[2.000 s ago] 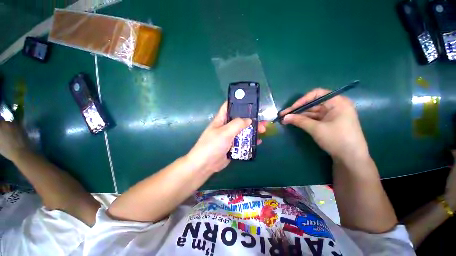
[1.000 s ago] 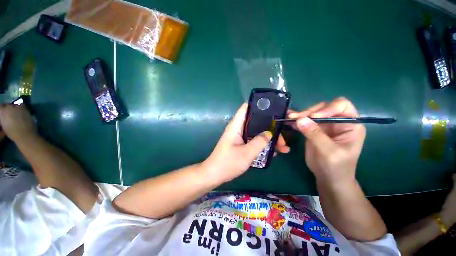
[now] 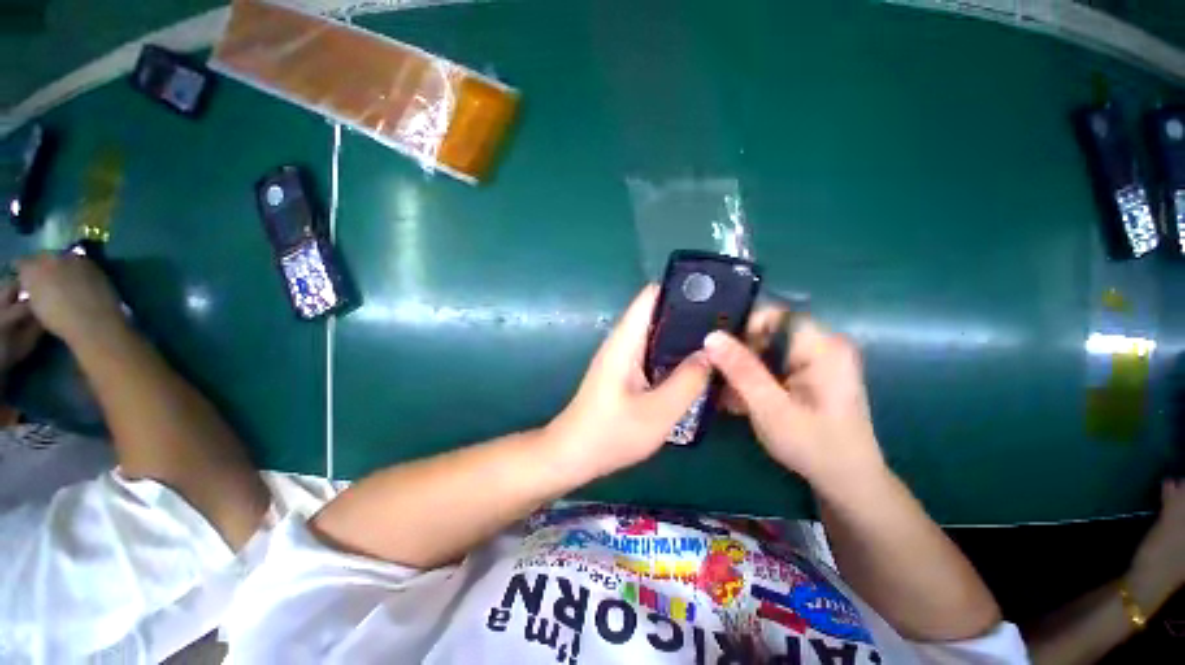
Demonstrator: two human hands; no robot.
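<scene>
A black phone body [image 3: 706, 301] with a silver-grey disc near its far end and a shiny patch near its close end is held above the green bench. My left hand [image 3: 626, 385] grips it from the left side, thumb across its face. My right hand [image 3: 808, 396] is at its right edge, with the thumb tip on the phone's face beside my left thumb. A dark, blurred piece of the tweezers [image 3: 780, 340] shows between the right fingers; most of it is hidden in the hand. Whether a small piece lies under the thumbs cannot be seen.
A clear film [image 3: 678, 218] lies just beyond the phone. An amber sheet in a sleeve [image 3: 364, 81] lies far left. Another phone body [image 3: 305, 247] lies by the pale strip [image 3: 333, 403]; more lie at both sides. Yellow tape [image 3: 1120, 390] is at the right. Neighbours' arms show at both sides.
My right hand has folded the tweezers back into the palm and pressed its thumb onto the phone. Earlier the tweezers' tip went from the film to the phone with a small yellowish piece at the phone.
</scene>
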